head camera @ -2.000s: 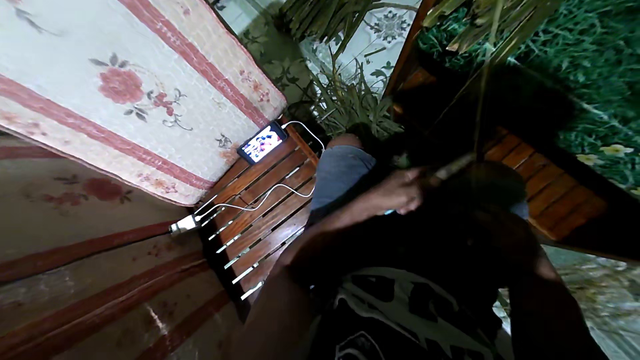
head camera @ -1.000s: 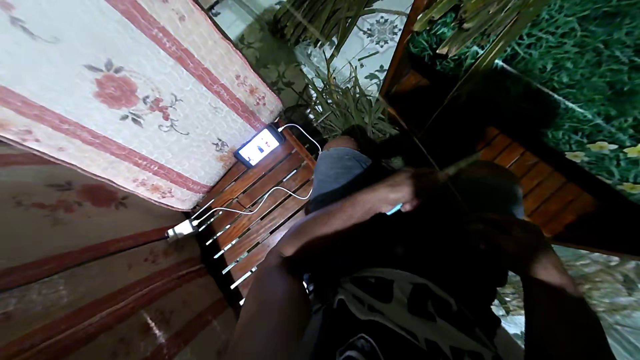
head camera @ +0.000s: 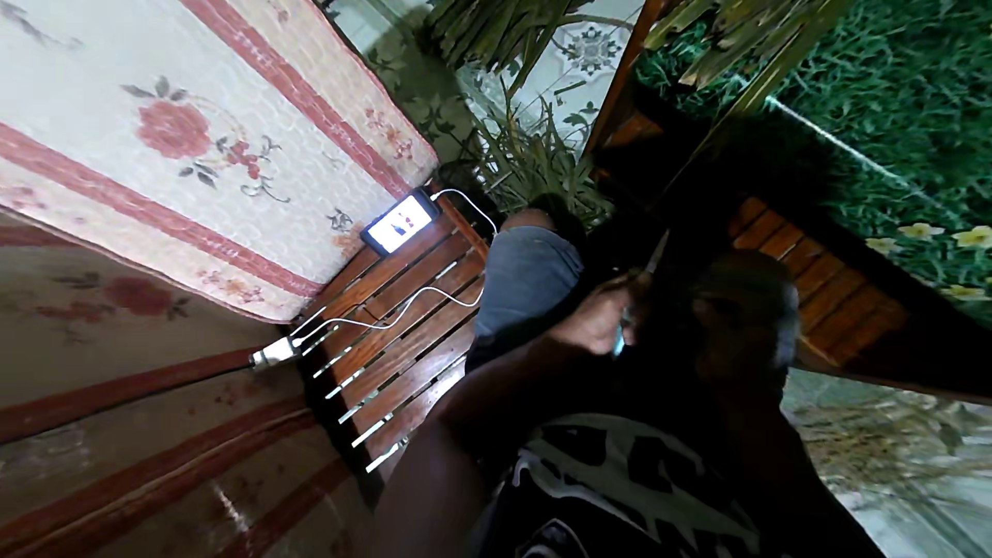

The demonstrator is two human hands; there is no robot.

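Observation:
My left hand is closed around a slim knife-like tool in front of my lap. Its pale, pointed end sticks out past the fingers, and a turquoise part shows below them. My right hand lies in deep shadow to the right, near my knee; its fingers and anything in them cannot be made out. A long thin leaf strip runs down from the dry palm-like leaves towards the dark area above my hands.
On the slatted wooden bench at left, a lit phone leans by flowered fabric. A white cable joins it to a white plug. Cut green leaves lie on the tiled floor. More slats are at right.
My left hand has shifted slightly down and left, and the tool in it now points more steeply upward. My right arm shows no clear change.

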